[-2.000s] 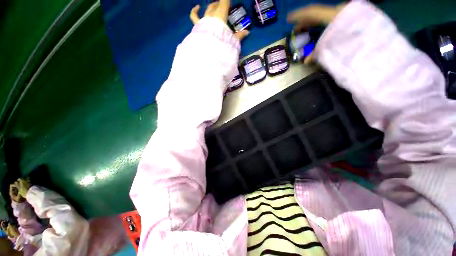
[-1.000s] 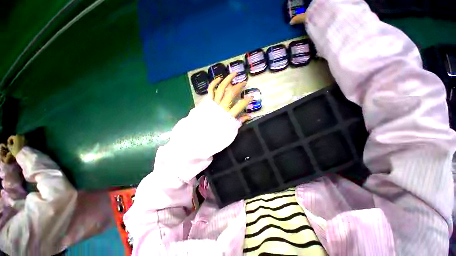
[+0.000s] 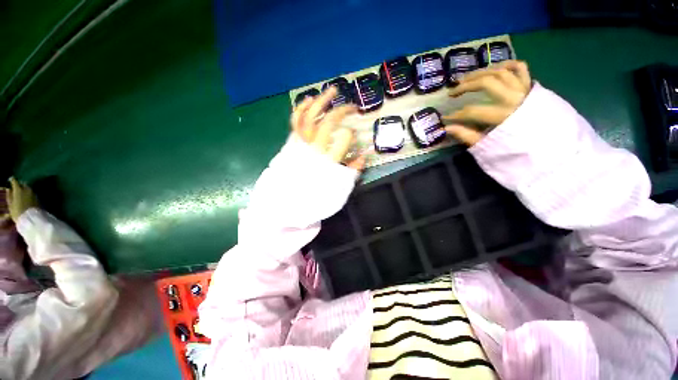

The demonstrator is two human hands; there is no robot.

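Note:
Several smartwatch units (image 3: pixel 429 72) stand in a row along the far side of the beige strip (image 3: pixel 401 154). Two more units lie nearer me on the strip, one with a white screen (image 3: pixel 389 133) and one with lines of text (image 3: pixel 427 127). My left hand (image 3: pixel 325 128), slightly blurred, is over the left end of the strip with fingers apart, partly covering the row's left units. My right hand (image 3: pixel 491 102) is at the right end, fingers apart, its fingertips just right of the text-screen unit. The black pocket tray (image 3: pixel 432 227) lies tilted nearest me, its visible pockets empty.
A blue mat (image 3: pixel 372 44) lies beyond the strip on the green bench (image 3: pixel 175 178). A red tray with dark parts (image 3: pixel 172 315) is at lower left, beside another person's sleeve (image 3: pixel 63 260). Black trays (image 3: pixel 662 111) stand at the right edge.
The units from the blue mat are now on the beige strip, with a second one in the near row. My right hand has come down from the mat to the strip; my left hand has shifted slightly left.

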